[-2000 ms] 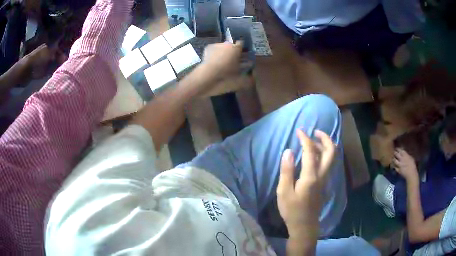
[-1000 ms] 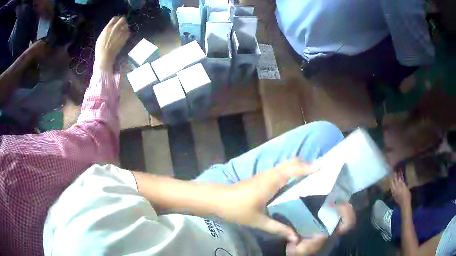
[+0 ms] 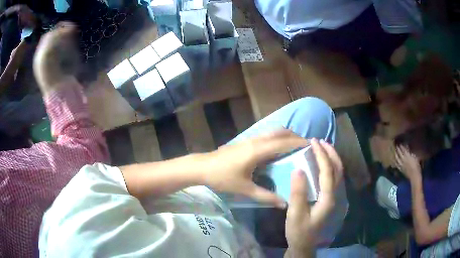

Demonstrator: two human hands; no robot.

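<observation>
A pale blue and white carton (image 3: 290, 176) is held over my lap, tilted, between both hands. My left hand (image 3: 242, 164) grips its left end, with fingers over its upper edge and the thumb below. My right hand (image 3: 315, 196) holds its right end, thumb on the pale face and fingers behind. The raised flap seen earlier no longer stands out; fingers hide part of this end. Several closed cartons with white tops (image 3: 150, 84) stand in a cluster beyond my left arm. Open cartons (image 3: 222, 30) with raised white flaps stand behind them.
A cardboard sheet (image 3: 217, 83) lies under the cartons, over a slatted pallet (image 3: 191, 133). A printed sheet (image 3: 249, 45) lies right of the open cartons. Dark round items (image 3: 103, 33) are at upper left. People sit at left, top and right; a checked sleeve (image 3: 70, 111) reaches in.
Both hands have turned the carton and drawn closer around it; its raised white flap is down. The separate closed carton at the cluster's far left is gone. The neighbour's hand has moved left.
</observation>
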